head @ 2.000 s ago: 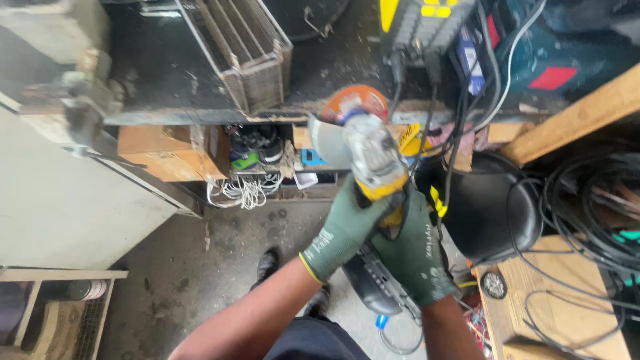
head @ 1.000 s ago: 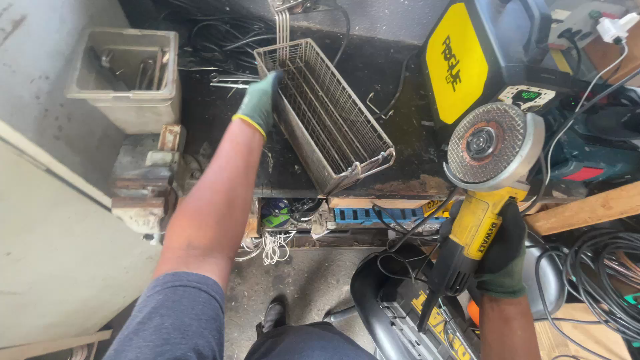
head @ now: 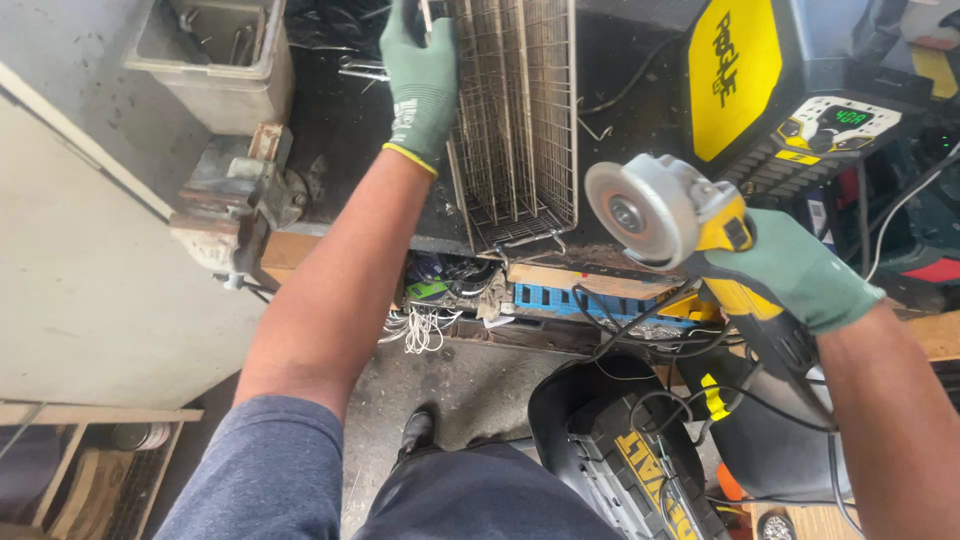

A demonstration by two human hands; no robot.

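In a green work glove, my right hand point(head: 795, 262) grips a yellow DeWalt angle grinder point(head: 731, 232), its disc point(head: 626, 214) facing left and held in front of the bench. My left hand point(head: 424, 82), gloved alike, is at the top of the view beside the wire fryer basket point(head: 517, 120). A thin metal piece shows at its fingers; the fingertips run out of the frame, so the hold is unclear. The basket lies on the dark bench, with long wire dividers inside.
A bench vise point(head: 240, 195) and a grey plastic bin point(head: 217, 82) of tools stand left. A yellow and black Rogue welder point(head: 780, 90) is at the right. Below lie cables point(head: 637, 330), a DeWalt case point(head: 637, 480) on a black chair, and white cord point(head: 424, 326).
My left hand, on the grinder two seconds ago, has gone to the basket's left side and since moved farther along it. The grinder, in my right hand, has turned its disc leftward.
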